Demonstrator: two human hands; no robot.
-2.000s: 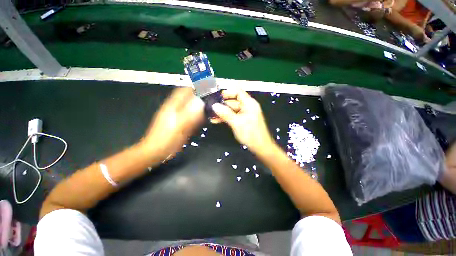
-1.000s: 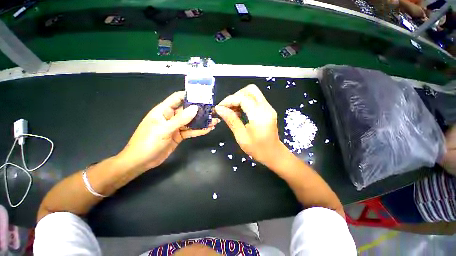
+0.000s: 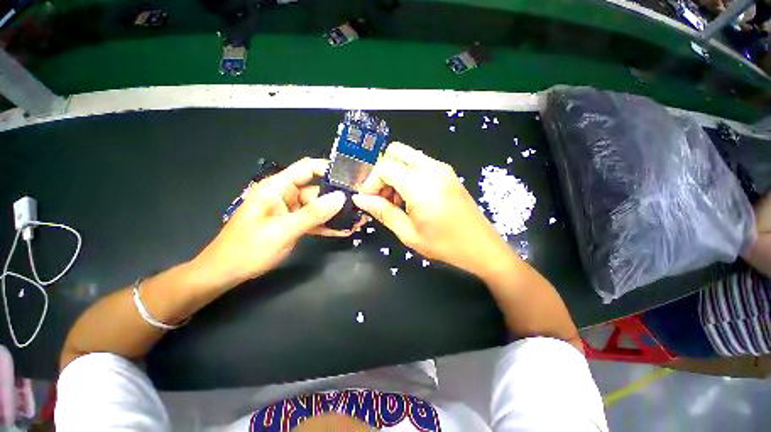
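Note:
A phone unit (image 3: 356, 158) with a bright blue circuit board, two small silver squares and a silver-grey metal cover is held over the dark bench mat. Its black lower end is largely hidden by fingers. My left hand (image 3: 275, 211) grips it from the left, thumb on the black end. My right hand (image 3: 423, 202) touches its right side near the lower end, thumb and fingers together; whether a small piece is between them is hidden. A pile of white pieces (image 3: 505, 201) lies right of my right hand, with single pieces scattered around. Another unit (image 3: 237, 207) lies partly behind my left hand.
A white edge rail (image 3: 254, 99) separates the mat from a green conveyor (image 3: 406, 51) carrying spaced units. A plastic-wrapped black bundle (image 3: 647, 194) lies at right. A white cable (image 3: 51, 226) is looped at left. A person's forearm (image 3: 761, 240) shows at the right edge.
The held unit is tilted to the right and its blue board shows clearly. My right hand has come in against it. Another unit now shows beside my left hand. Belt units have shifted in view.

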